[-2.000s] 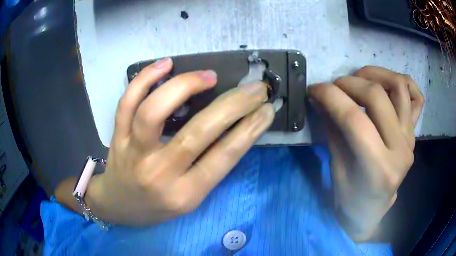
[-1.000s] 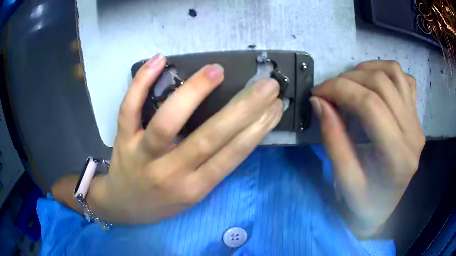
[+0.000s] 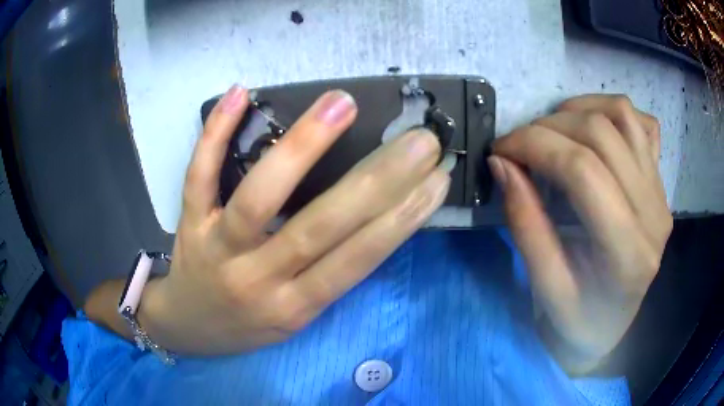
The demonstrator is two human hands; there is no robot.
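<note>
A grey-brown metal fixture plate (image 3: 361, 103) lies flat on the bench, with a round nest near each end. My left hand (image 3: 270, 246) lies over it, fingers spread, holding it down. Two fingertips are at the right nest; two others reach over the left nest. The left nest shows part of a dark ring, with a thin wire above. A thin bright wire (image 3: 458, 151) runs from the right nest towards my right hand (image 3: 587, 190). That hand's thumb and index fingertips are pinched at the plate's right end; the wire's end is hidden or too fine to see. The right nest's coil seat is covered.
The worn white bench (image 3: 341, 40) has dark specks, and its near edge runs just below the plate. A black tray (image 3: 627, 28) with a copper coil bundle (image 3: 695, 32) is at the top right. Grey floor (image 3: 71, 119) shows at left, and my blue striped smock (image 3: 429, 317) below.
My right thumb and index have drawn together at the plate's end. My left fingers have shifted slightly, uncovering more of the left nest. The thin wire at the right nest now shows.
</note>
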